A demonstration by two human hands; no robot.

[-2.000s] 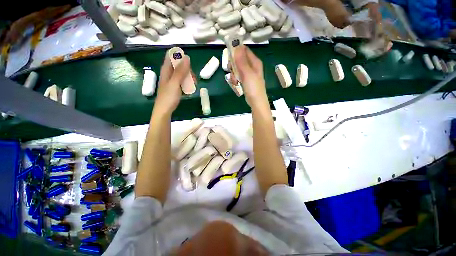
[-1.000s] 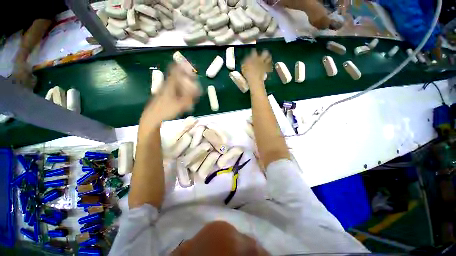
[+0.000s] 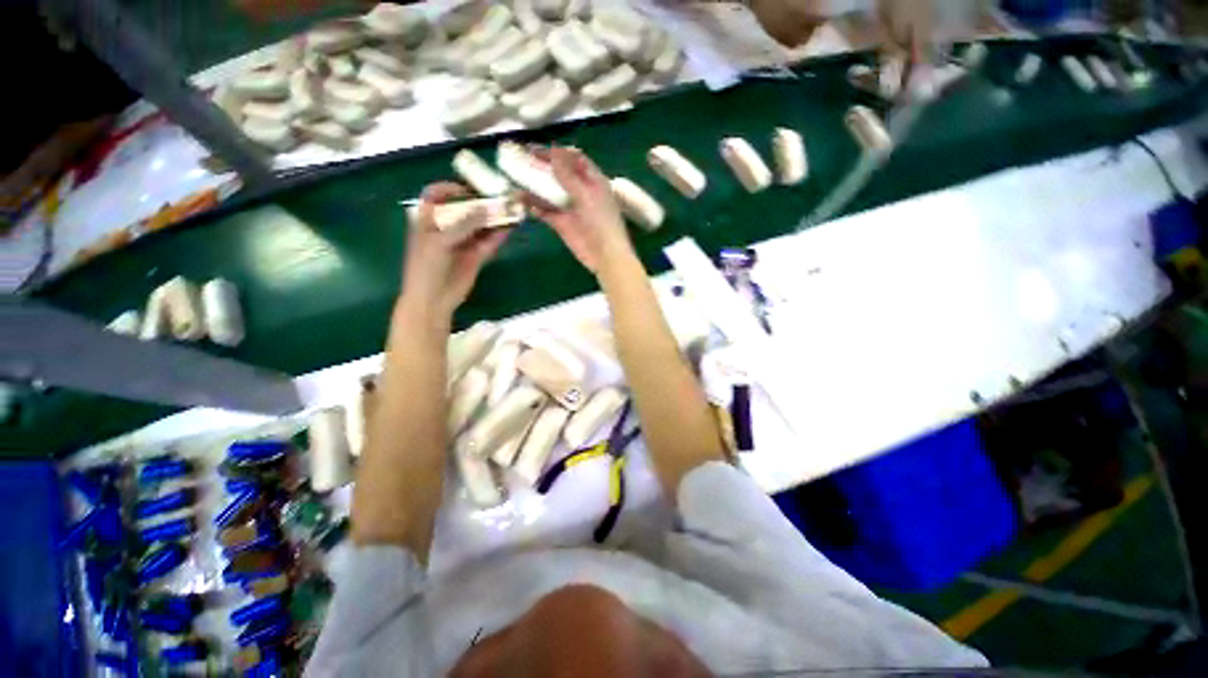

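Note:
My left hand [image 3: 451, 252] is over the green conveyor belt [image 3: 345, 289] and holds an off-white plastic-cased unit [image 3: 474, 213] lying sideways. My right hand [image 3: 583, 209] is close beside it and holds another unit [image 3: 533, 175], tilted. A further unit [image 3: 480, 172] shows just behind the two; whether a hand touches it I cannot tell. A pile of units [image 3: 510, 413] lies on the white bench between my forearms. Side cutters with yellow-and-black handles [image 3: 612, 457] lie open at the pile's right edge.
More units [image 3: 746, 163] lie spaced on the belt; a large heap [image 3: 556, 60] is beyond it. Blue cells with circuit boards [image 3: 258, 570] are at left, near a blue bin [image 3: 33, 570]. A white strip [image 3: 715, 285] lies right of my forearm. Another person's hand [image 3: 914, 40] is across the belt.
Both hands have come together over the belt, each now with a unit; a second ago they were apart and blurred. The view has turned and shifted.

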